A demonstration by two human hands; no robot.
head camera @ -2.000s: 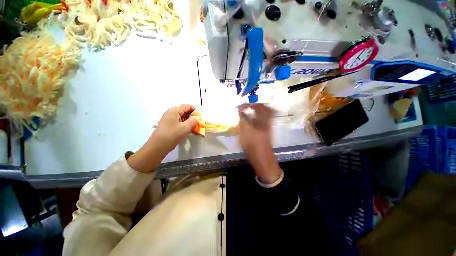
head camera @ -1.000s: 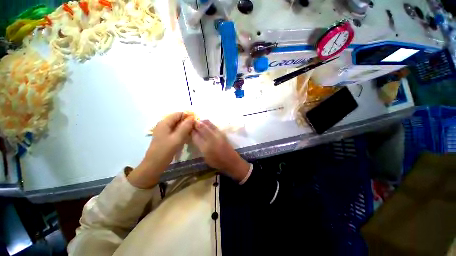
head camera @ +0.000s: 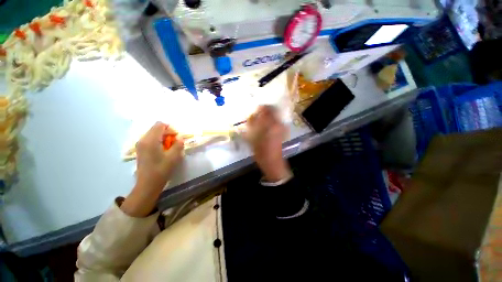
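Observation:
My left hand (head camera: 155, 151) is closed on an orange piece (head camera: 169, 141) with cream strips (head camera: 209, 137) at the front of the white tabletop. The strips stretch right from it towards my right hand. My right hand (head camera: 265, 132) is blurred, near the table's front edge below the phone side of the needle; whether it holds the strip ends cannot be told. The sewing machine (head camera: 250, 47) stands behind, its blue guard (head camera: 175, 55) upright and its needle area (head camera: 217, 93) above and between my hands.
Cream bunches with orange-red spots (head camera: 60, 49) lie at back left, and a cream-orange pile (head camera: 11, 132) at far left. A black phone (head camera: 328, 106), an orange-filled bag (head camera: 309, 88), and black tweezers (head camera: 282, 70) are right of the needle. Blue crates (head camera: 468, 110) are at right.
The view has turned and shifted right. My hands, together one second ago, are now apart, with cream strips stretched between them. A bright orange piece now shows in my left hand.

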